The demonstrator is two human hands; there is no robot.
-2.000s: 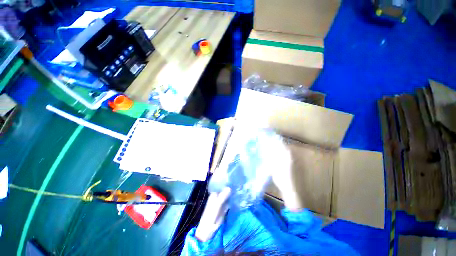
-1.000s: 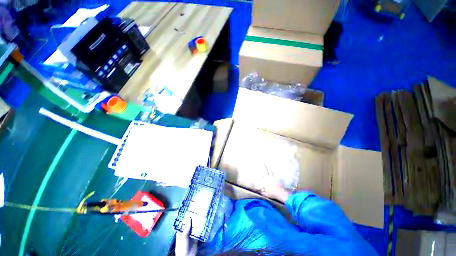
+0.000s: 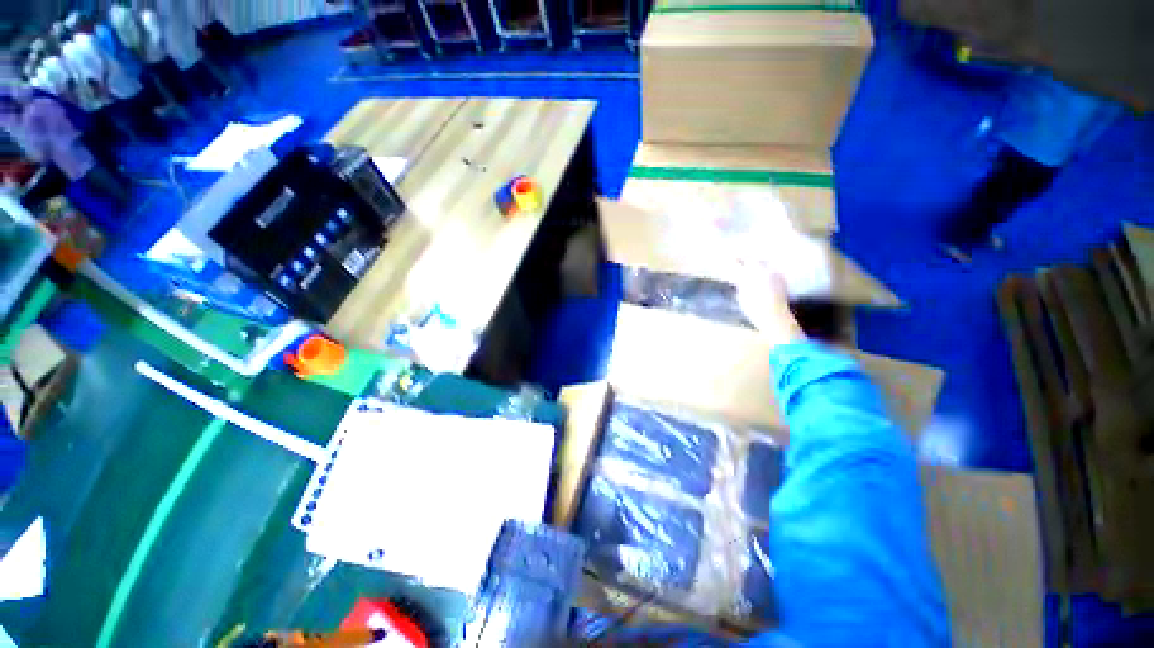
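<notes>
My right hand [image 3: 767, 301] is stretched forward over the rear carton and grips a bright, blurred, crinkled clear plastic bag [image 3: 728, 228]. A dark device housing [image 3: 529, 585] shows at the bottom edge, beside the sticker sheet. My left hand is not visible; the picture's edge cuts off the housing's lower end. The open brown carton [image 3: 696, 361] in front of me holds several dark housings in shiny clear bags [image 3: 652, 538]. My right sleeve covers part of the carton's right side.
The white sticker sheet [image 3: 437, 487] lies on the green bench [image 3: 190, 506]. An orange-handled screwdriver [image 3: 310, 638] and red tray [image 3: 395, 623] are cut off at the bottom. A wooden table [image 3: 443, 228] holds a black box [image 3: 297, 234]. Flattened cartons [image 3: 1088, 430] and a person [image 3: 1031, 146] are at right.
My right hand has moved from inside the carton forward over the rear carton with the bag, and bagged housings now show. The view has tilted up. My left hand has left the picture.
</notes>
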